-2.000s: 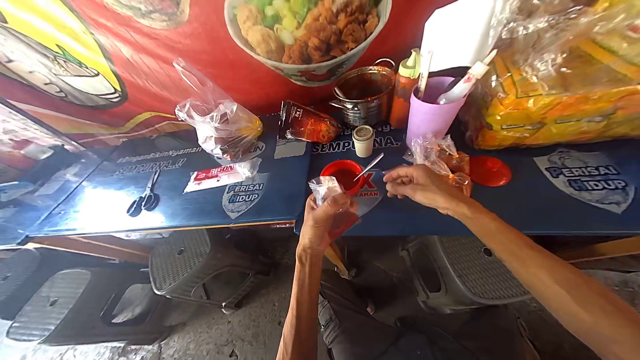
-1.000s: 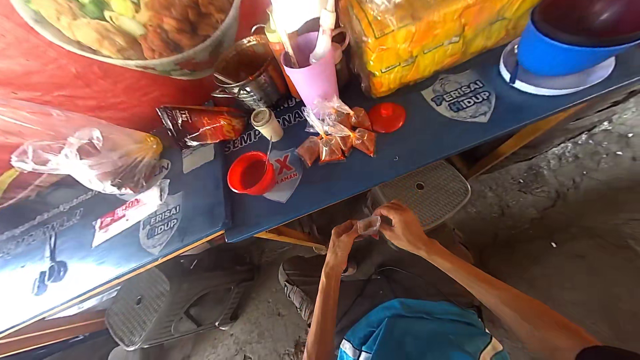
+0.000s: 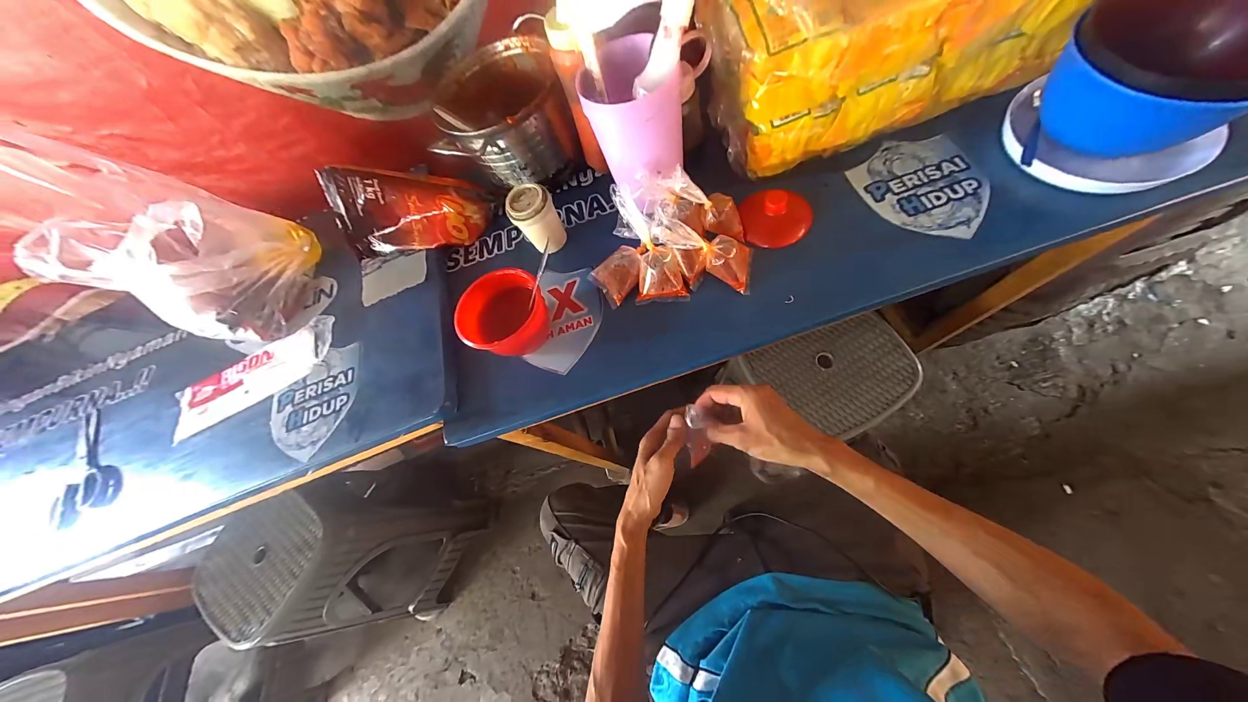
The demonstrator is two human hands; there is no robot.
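Observation:
My left hand (image 3: 655,468) and my right hand (image 3: 756,424) meet over my lap, in front of the table edge, and both grip a small clear plastic bag (image 3: 698,439) with something reddish in it. On the blue table beyond them is a red plastic cup (image 3: 502,312) with a thin spoon handle (image 3: 540,268) leaning out of it. Several tied plastic bags of reddish-orange sauce or seasoning (image 3: 663,273) lie in a cluster to its right, beside a round red lid (image 3: 776,217). Behind the cup a small off-white container (image 3: 536,217) stands.
A metal pot (image 3: 512,136), a pink plastic cup with utensils (image 3: 639,122) and a yellow plastic-wrapped pack (image 3: 858,78) stand at the back. A blue bowl (image 3: 1121,107) is at right, a foil pouch (image 3: 405,210) and scissors (image 3: 91,473) at left. Plastic stools (image 3: 829,375) stand below.
My hands have moved from above the table near the red cup, where they were two seconds ago, to over my lap. The view has swung to the right.

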